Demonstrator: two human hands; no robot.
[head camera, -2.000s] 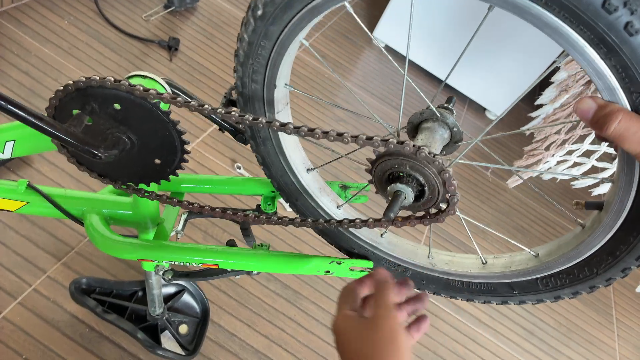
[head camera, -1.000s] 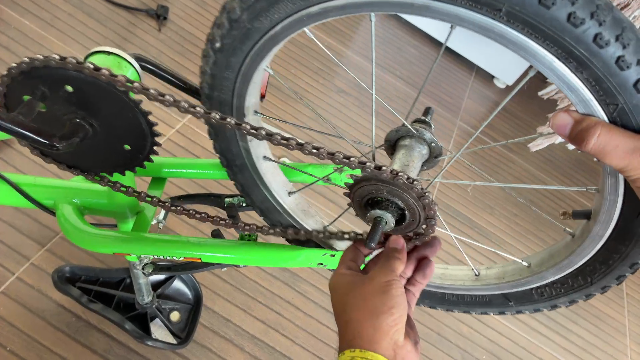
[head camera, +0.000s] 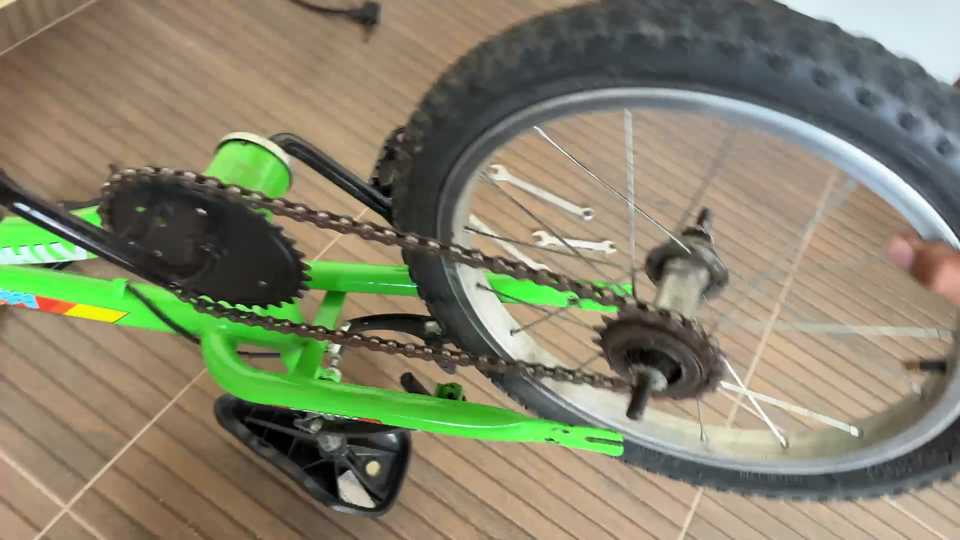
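Note:
My right hand (head camera: 926, 264) is at the right edge, its thumb over the rim of the knobby-tired bicycle wheel (head camera: 720, 94); its other fingers are hidden. My left hand is out of view. The rusty freewheel sprocket (head camera: 664, 352) sits on the hub. The brown chain (head camera: 390, 234) runs from it to the black chainring (head camera: 202, 240); how far it wraps the sprocket is unclear. The axle end (head camera: 639, 401) stands above and apart from the slotted dropout (head camera: 600, 440) of the green bicycle frame (head camera: 375, 405).
Behind the spokes, open-end wrenches (head camera: 544, 193) lie on the striped tile floor (head camera: 142, 360). A black saddle (head camera: 322, 457) is below the frame, with a crank arm (head camera: 330, 172) behind the chain. A black cable plug (head camera: 367, 13) lies at the top.
My left hand, at the axle and sprocket one second ago, has left the view. The wheel has tilted, and its axle now stands farther above the near dropout. The view has shifted.

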